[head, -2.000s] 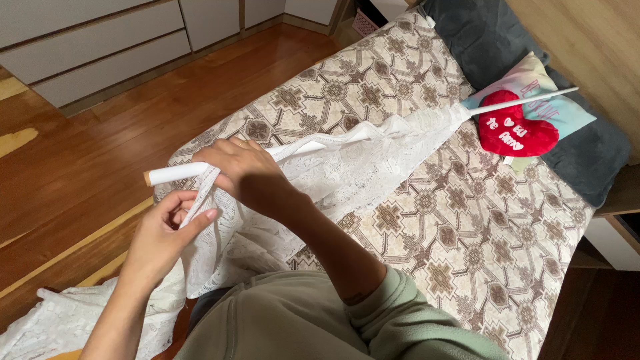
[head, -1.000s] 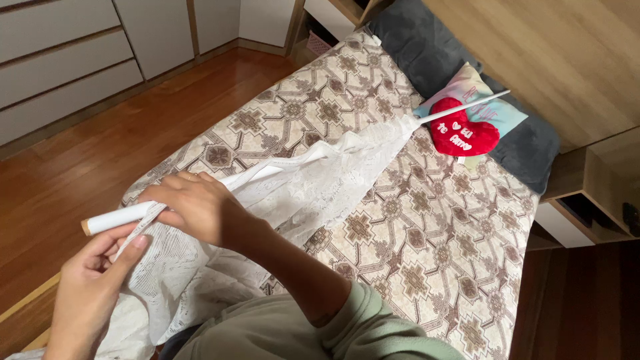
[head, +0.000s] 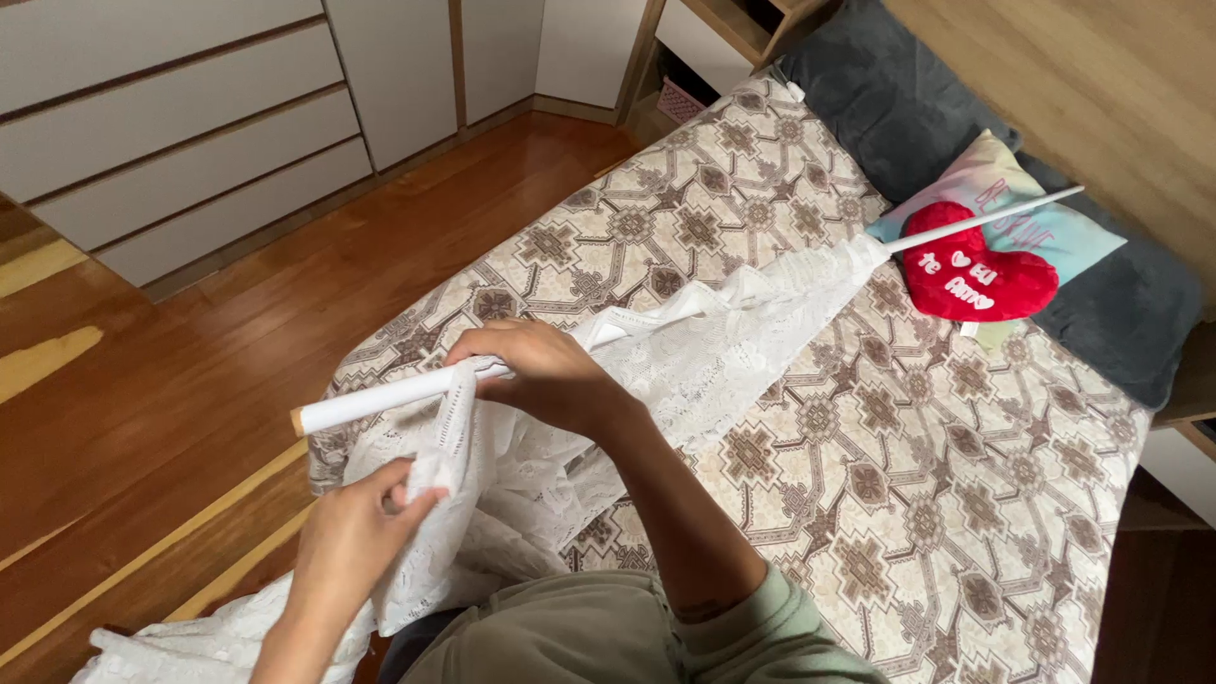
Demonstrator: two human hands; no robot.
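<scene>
A long white curtain rod point(head: 375, 403) lies slantwise above the bed, its near end pointing left and its thin far end by the pillows. A white lace curtain point(head: 741, 356) is gathered along it. My right hand point(head: 537, 375) grips the rod and the curtain's top edge near the rod's left end. Below it, my left hand point(head: 375, 522) pinches the lace between thumb and fingers, beneath the band that loops over the rod. More of the lace hangs down at the lower left, past the bed's edge.
The bed point(head: 855, 560) has a patterned brown and cream cover. At its head lie a red heart-shaped cushion point(head: 983, 271), a pastel cushion point(head: 1083, 237) and dark grey pillows point(head: 902, 104). White drawers point(head: 190, 123) stand beyond the wooden floor point(head: 313, 275). A nightstand is at the far corner.
My left hand has moved down the lace, away from the rod's end, where it was earlier close beside my right hand. My right hand remains on the rod.
</scene>
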